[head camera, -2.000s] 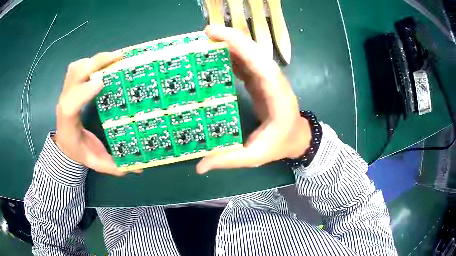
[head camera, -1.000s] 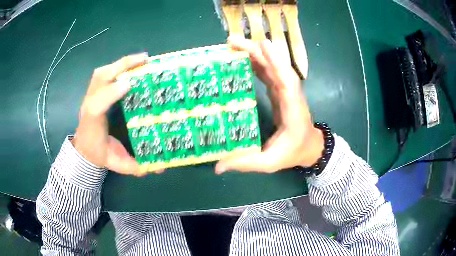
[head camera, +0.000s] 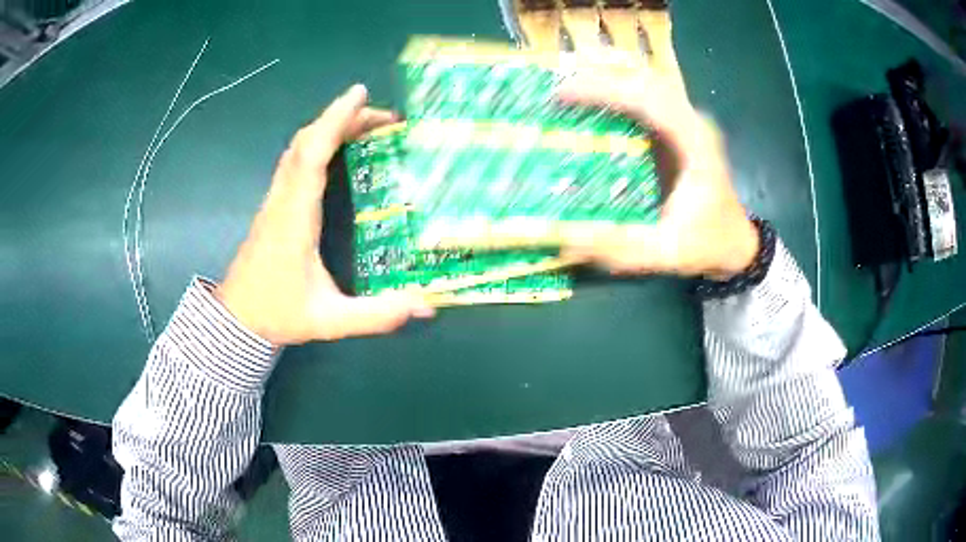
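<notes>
A green PCB panel (head camera: 530, 191) with yellow-tan edges, blurred by motion, is in my right hand (head camera: 694, 201), with fingers over its top right and thumb along its lower edge. More green panels (head camera: 379, 196) lie below and to the left, partly covered by it. My left hand (head camera: 291, 238) holds these at their left side, fingers at the top left and thumb along the bottom edge. The lower panels are slightly fanned; how many there are cannot be told.
Wooden-handled brushes (head camera: 598, 23) lie beyond the panels on the green mat (head camera: 477, 381). Thin solder wire (head camera: 138, 212) curves at the left. A black unit (head camera: 884, 180) with a pale label and cord is at the right. The mat's curved front edge is near my lap.
The stack held between both hands has come apart. My right hand has shifted one panel up and right, while my left hand keeps others. The whole view has also shifted, so things appear further right.
</notes>
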